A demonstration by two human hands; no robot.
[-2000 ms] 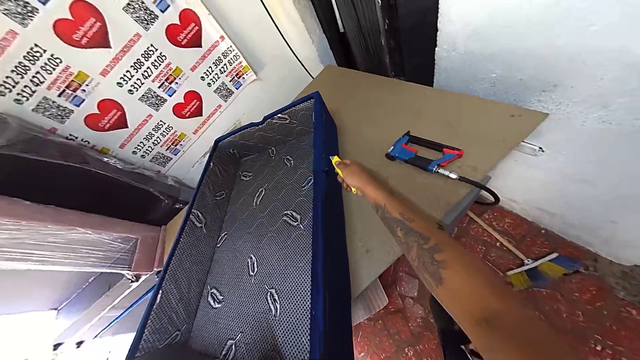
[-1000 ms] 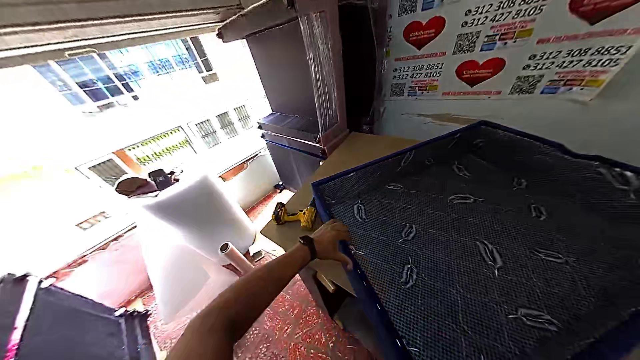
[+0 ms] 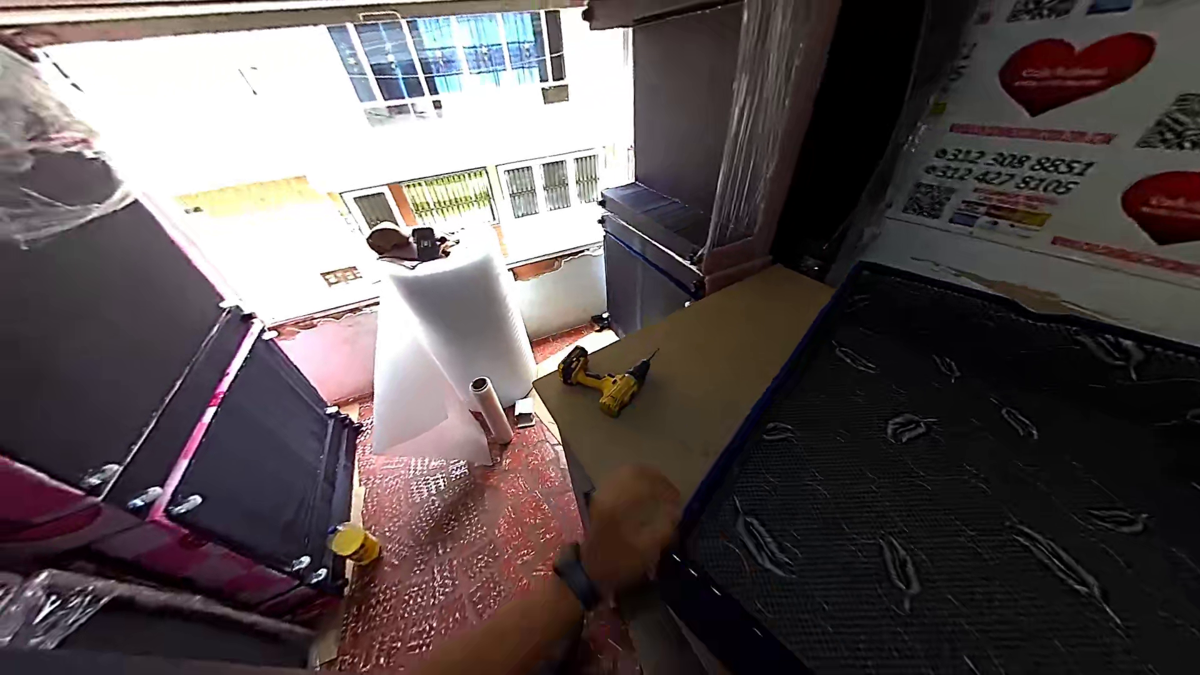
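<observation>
My left hand [image 3: 637, 525], blurred and with a dark band at its wrist, is at the left edge of a shallow frame covered in dark patterned fabric [image 3: 947, 469] with blue edging. Whether its fingers grip that edge is not clear. The fabric bears a leaf pattern. Beyond the hand a yellow and black cordless drill [image 3: 614, 382] lies on its side on a brown board [image 3: 722, 347], left of the frame. My right hand is out of view.
A big roll of white foam sheet [image 3: 469, 319] stands on the red patterned floor [image 3: 450, 544], with a small roll of film [image 3: 491, 411] beside it. Dark upholstered bases [image 3: 253, 450] line the left. A yellow container [image 3: 354, 544] sits near them. Posters with hearts hang at right.
The view has swung far left. Two seconds ago a hand with a yellow tool was at the frame's edge; now that hand is out of view. My left hand has come into view at the frame.
</observation>
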